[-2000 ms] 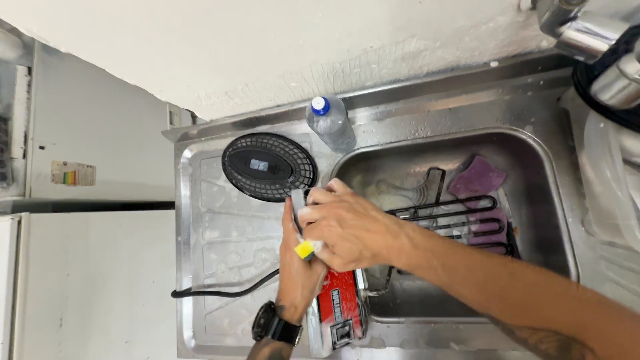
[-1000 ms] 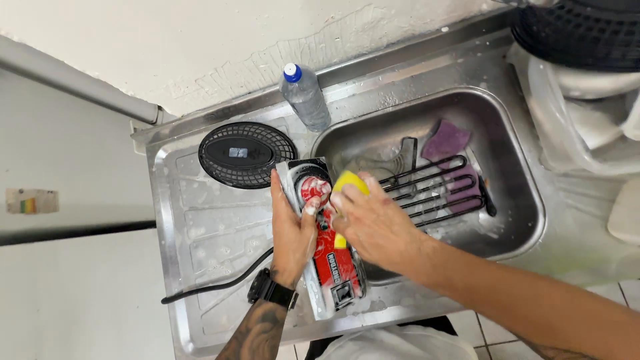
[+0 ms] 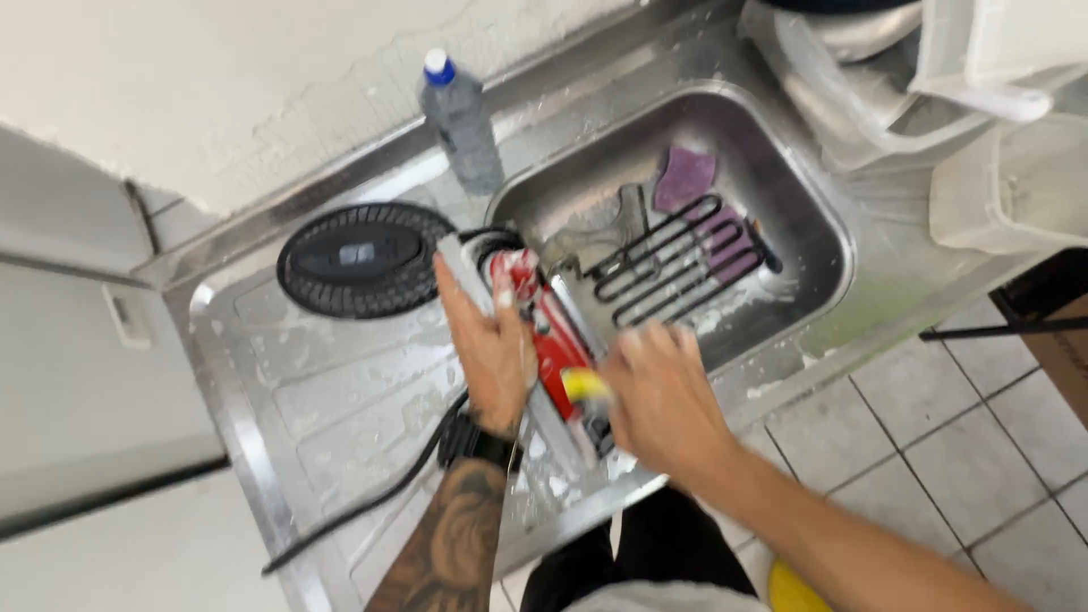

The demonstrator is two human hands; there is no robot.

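Observation:
My left hand holds a soapy red and silver appliance part with a black power cord, tilted over the steel drainboard beside the basin. Foam covers its upper end and my thumb. My right hand, blurred, is closed around a yellow sponge at the lower end of the red face. An oval black perforated plastic piece lies on the drainboard left of my left hand. In the basin are a black looped heating element and a purple cloth.
A clear plastic bottle with a blue and white cap stands against the wall behind the steel sink. Clear plastic containers and a metal pan are at the right. A tiled floor lies below the front edge.
My right hand with the yellow sponge has moved down the appliance part, from its upper half to its lower end. My left hand still holds the part. The view has shifted.

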